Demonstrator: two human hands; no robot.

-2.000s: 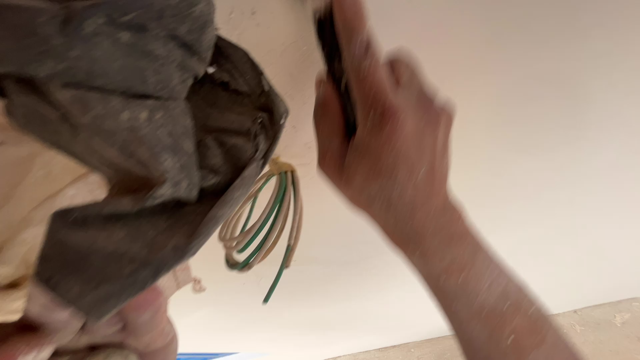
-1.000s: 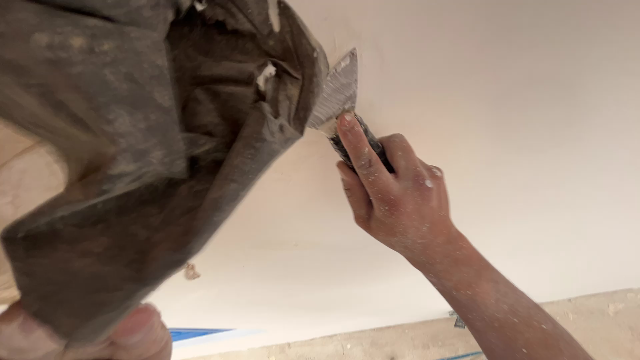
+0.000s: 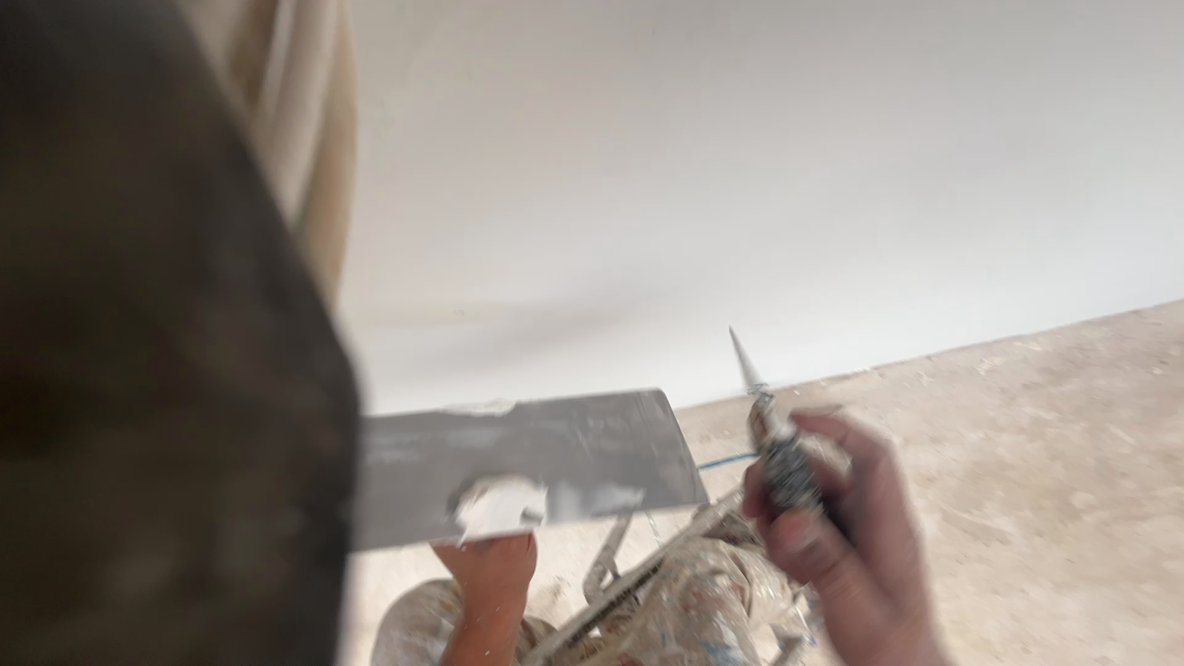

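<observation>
My right hand (image 3: pixel 860 536) grips the dark, compound-smeared handle of a putty knife (image 3: pixel 747 365), its blade pointing up and seen nearly edge-on. To the left of it, a flat grey metal plate (image 3: pixel 573 444) carries a lump of white compound (image 3: pixel 504 507) near its lower edge. My left hand (image 3: pixel 499 555) supports the plate from below; its fingers are mostly hidden beneath it. The knife and plate are apart. A dark, blurred sheet-like material (image 3: pixel 176 370) covers the left side and hides the plate's left end.
A pale wall (image 3: pixel 740 185) spans the upper view and meets a dusty, stained floor (image 3: pixel 1045 462). Beige folded material (image 3: pixel 319 139) hangs at upper left. Below are paint-spattered trousers (image 3: pixel 694 601) and a spattered metal bar (image 3: pixel 620 587). A thin blue strip (image 3: pixel 726 460) shows behind the knife.
The view has swung a lot. The knife, against the wall beside the dark material one second ago, is now away from it. The metal plate has come into view; the cable coil seen earlier has left.
</observation>
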